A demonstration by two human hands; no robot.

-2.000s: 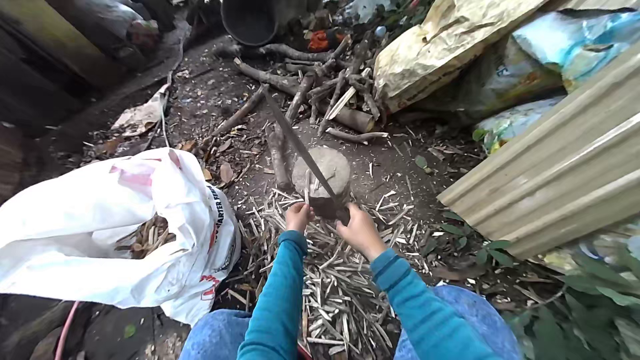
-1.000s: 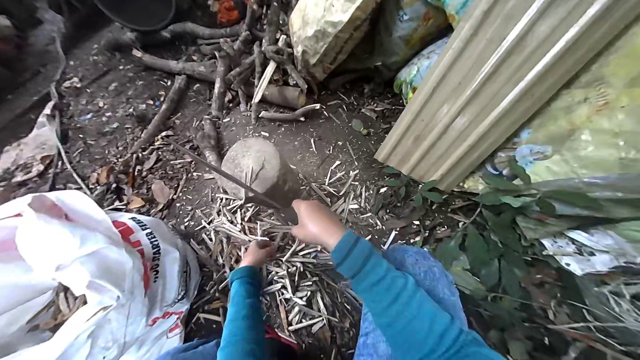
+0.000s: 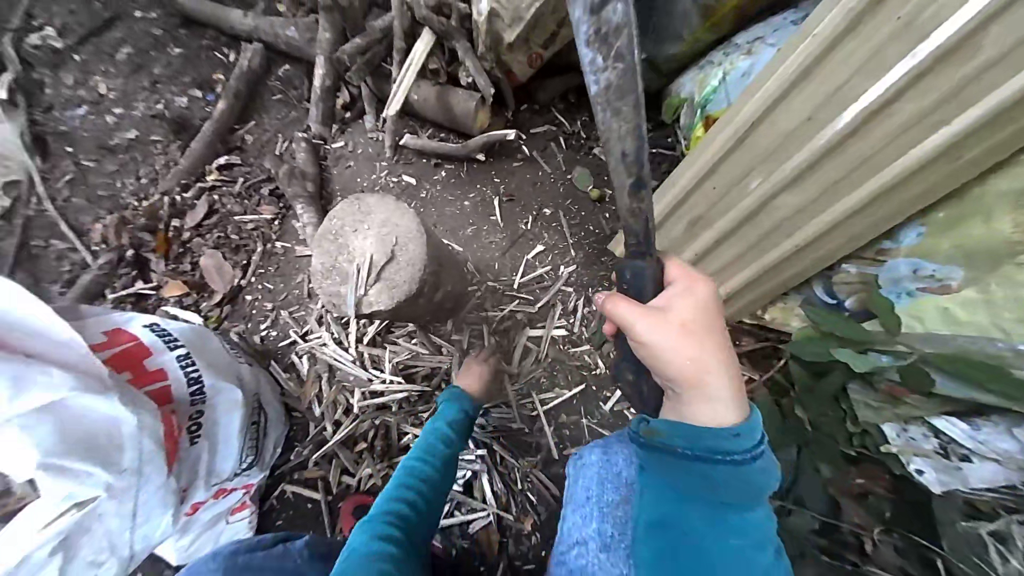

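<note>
My right hand (image 3: 680,344) is closed around the black handle of a machete (image 3: 620,120), whose dark, worn blade points up and away from me. Low down among a heap of split wood sticks (image 3: 376,384) is my left hand (image 3: 482,374); its fingers are partly hidden, so whether it grips a stick does not show. Beyond and left of that hand stands a round wooden chopping block (image 3: 370,254) with a few thin slivers lying on its top.
A white woven feed sack (image 3: 216,400) bulges at the left. Branches and a cut log (image 3: 448,106) lie at the back. Corrugated sheeting (image 3: 832,144) slants in from the right, with leafy plants (image 3: 848,344) and plastic bags (image 3: 736,64) near it.
The machete, earlier over and beside the block, is now raised on the right, pointing away. My left hand has moved away from my right and down into the sticks. The view has shifted closer.
</note>
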